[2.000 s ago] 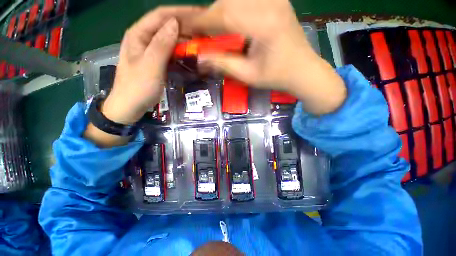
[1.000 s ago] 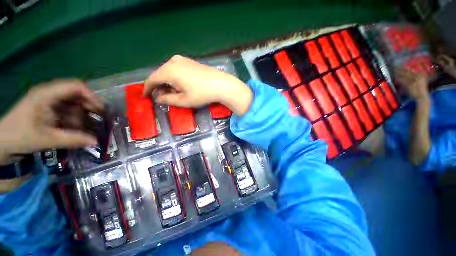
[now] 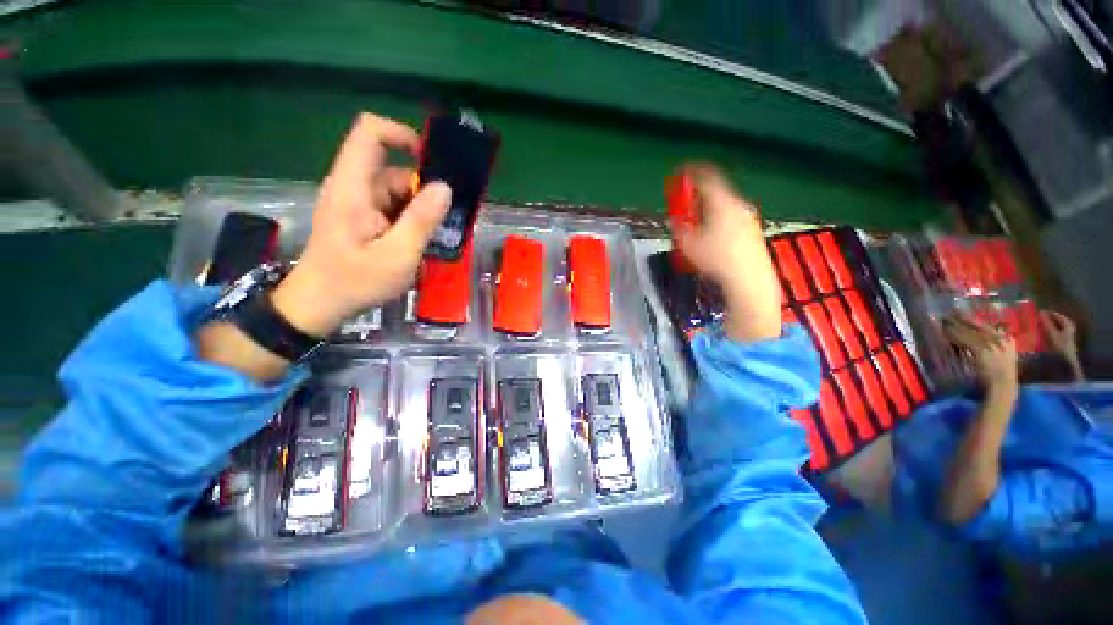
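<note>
My left hand (image 3: 372,232) holds a black mobile phone (image 3: 457,177) upright above the back row of the clear blister tray (image 3: 586,526). My right hand (image 3: 730,250), blurred, holds a red back cover (image 3: 682,202) above the near corner of the black cover tray (image 3: 924,388). Three phones with red covers (image 3: 519,286) lie in the clear tray's back row, one partly below the held phone. Several open black phones (image 3: 525,442) with white labels lie in the front row. Another black phone (image 3: 243,248) is at the back left, partly behind my left wrist.
The green conveyor belt (image 3: 586,122) runs behind the trays. At the right a coworker's hands (image 3: 986,346) and blue sleeves are over another tray with red covers (image 3: 976,265). A blurred grey post (image 3: 51,147) stands at the far left.
My left hand has lifted the phone from the left to above the tray's back row. My right hand has left the red-covered phones, moved right to the cover tray and now holds a red cover.
</note>
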